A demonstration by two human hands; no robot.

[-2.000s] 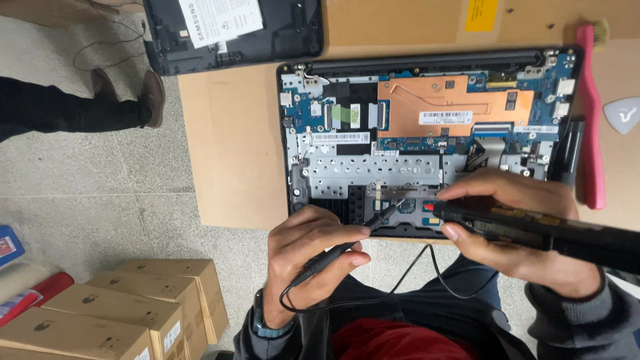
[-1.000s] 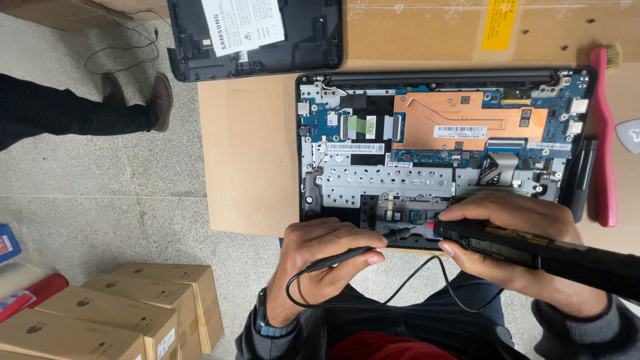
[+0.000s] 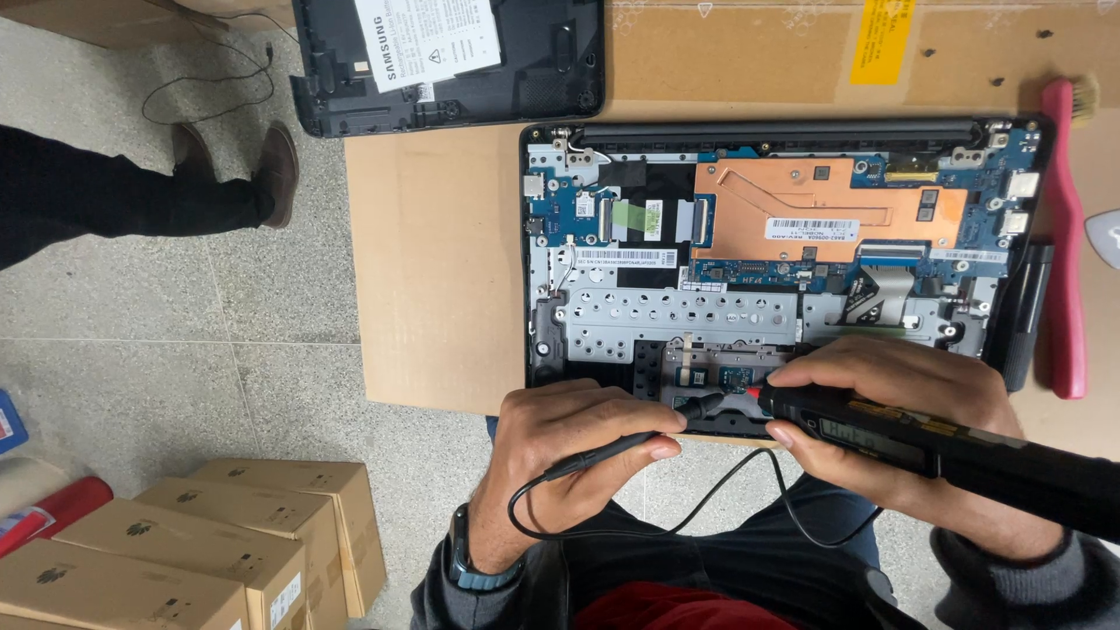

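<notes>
An opened laptop base (image 3: 682, 315) lies with its inside facing up, showing blue circuit boards and a copper heat shield (image 3: 831, 206). My left hand (image 3: 569, 455) holds a black test probe (image 3: 604, 453), its tip over the touchpad's small circuit board (image 3: 737, 380) at the base's near edge. My right hand (image 3: 901, 420) grips a black pen-type multimeter (image 3: 945, 464) with a small display, its red end beside the probe tip. Whether either tip touches the board cannot be told. A black lead (image 3: 726, 490) hangs in a loop between the two.
A black laptop cover (image 3: 525, 79) with a battery label sits at the back left. Right of the base lie a pink-handled brush (image 3: 1063, 245), a black cylindrical tool (image 3: 1024, 324) and a grey pick (image 3: 1104, 238). Cardboard boxes (image 3: 184, 542) stand lower left; a person's legs (image 3: 131, 188) are at left.
Over the touchpad area, the black probe's tip has shifted from pointing up toward the metal plate to lying nearly level beside the multimeter's red end. Both hands keep their holds.
</notes>
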